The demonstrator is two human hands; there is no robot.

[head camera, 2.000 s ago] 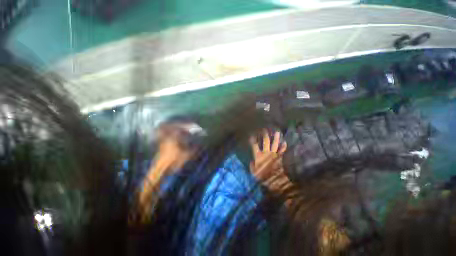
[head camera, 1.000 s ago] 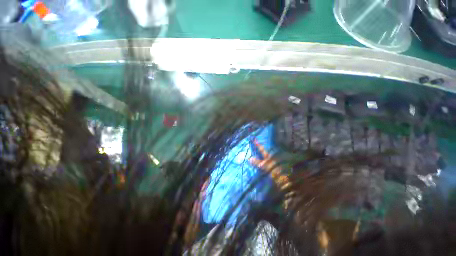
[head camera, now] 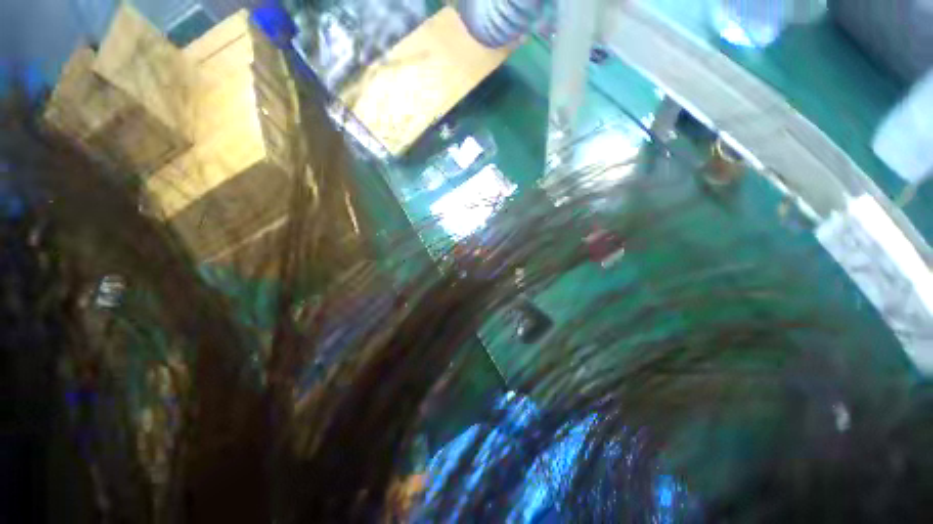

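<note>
Neither of my hands can be made out; hair hides much of the lower view. A small orange-tan patch beside the blue material may be skin, but I cannot tell. Crumpled bright blue material [head camera: 552, 466] lies at the bottom centre, behind hair strands. A small dark-red block [head camera: 604, 247] lies on the green mat [head camera: 655, 297]. A small dark item [head camera: 528, 321] lies nearer, close to the mat's edge. A shiny white item [head camera: 473, 203] with strong glare lies beyond it.
Open brown cartons [head camera: 220, 133] stand at upper left. A flat tan cardboard piece [head camera: 425, 82] lies beside clear film. A white post [head camera: 573, 87] rises near the pale bench rail [head camera: 757, 113], which curves along the right. A grey ribbed duct [head camera: 501, 18] shows at the top.
The view has swung left. The rows of dark units and my hand seen on them are out of view; cartons have come in at upper left. The red block sits farther right.
</note>
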